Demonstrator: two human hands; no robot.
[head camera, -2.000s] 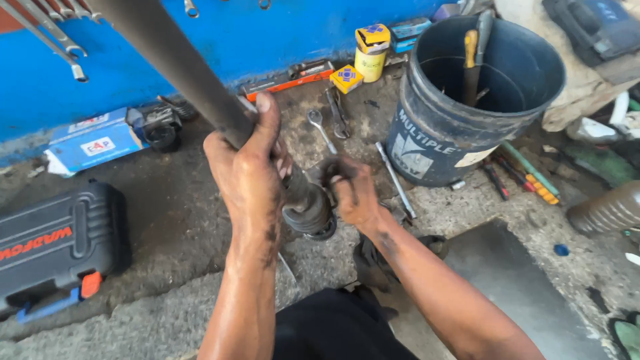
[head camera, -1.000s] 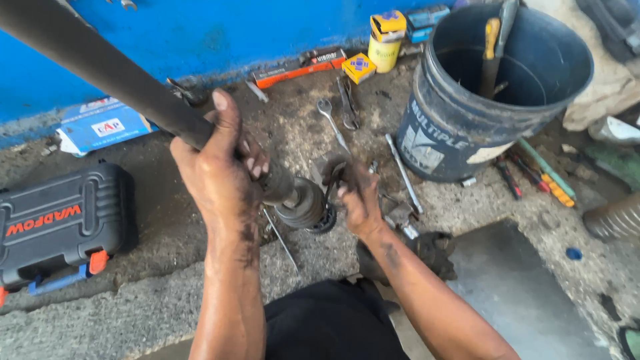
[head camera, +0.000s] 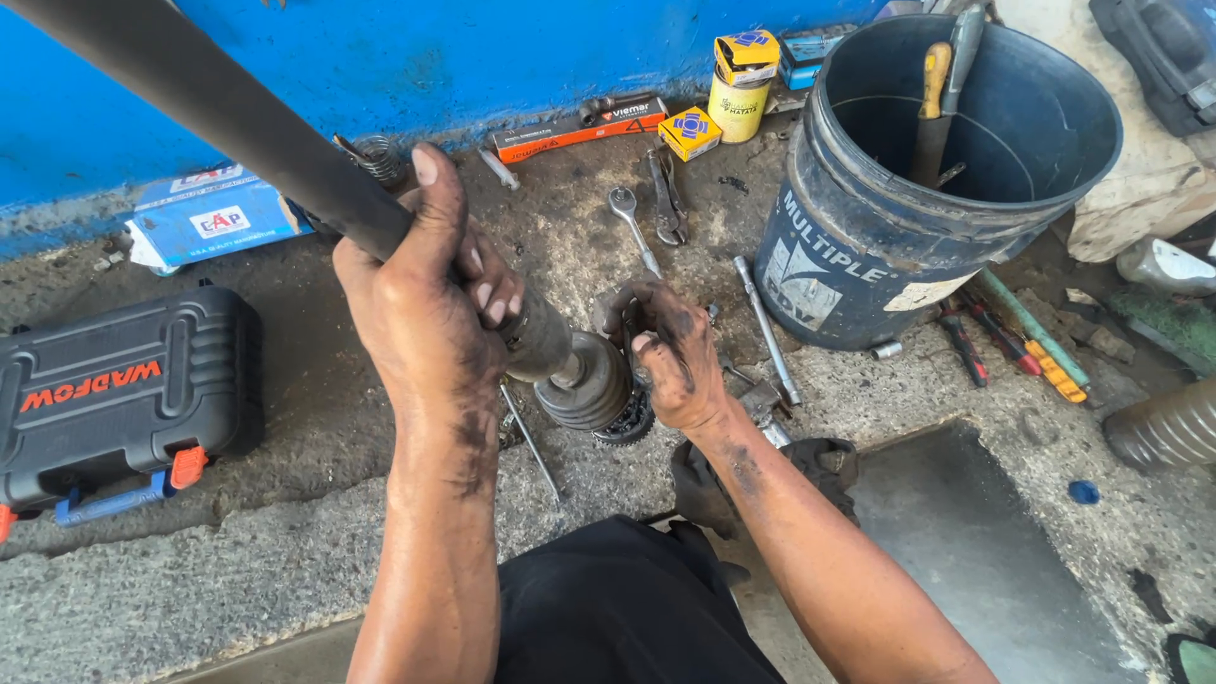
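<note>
My left hand (head camera: 427, 285) is wrapped around a long dark metal shaft (head camera: 247, 123) that slants from the upper left down to the middle. Below that hand the shaft ends in a ribbed boot (head camera: 589, 385), with a dark, greasy, toothed-looking end (head camera: 629, 418) low over the floor. Just right of the boot is my right hand (head camera: 665, 347), its blackened fingers curled beside it; whether they grip anything is hard to tell. A ratchet wrench (head camera: 635, 228) and pliers (head camera: 668, 198) lie beyond my right hand.
A black tool case (head camera: 123, 380) lies left, below a blue box (head camera: 218, 218). Along the blue wall are an orange box (head camera: 579, 131) and a yellow can (head camera: 739, 109). A large bucket (head camera: 855, 256) holding tools stands right, near a metal bar (head camera: 768, 332). Dark gloves (head camera: 836, 470) lie near my right forearm.
My left hand still grips the shaft. The fingers of my right hand have shifted beside the boot. The view has shifted slightly.
</note>
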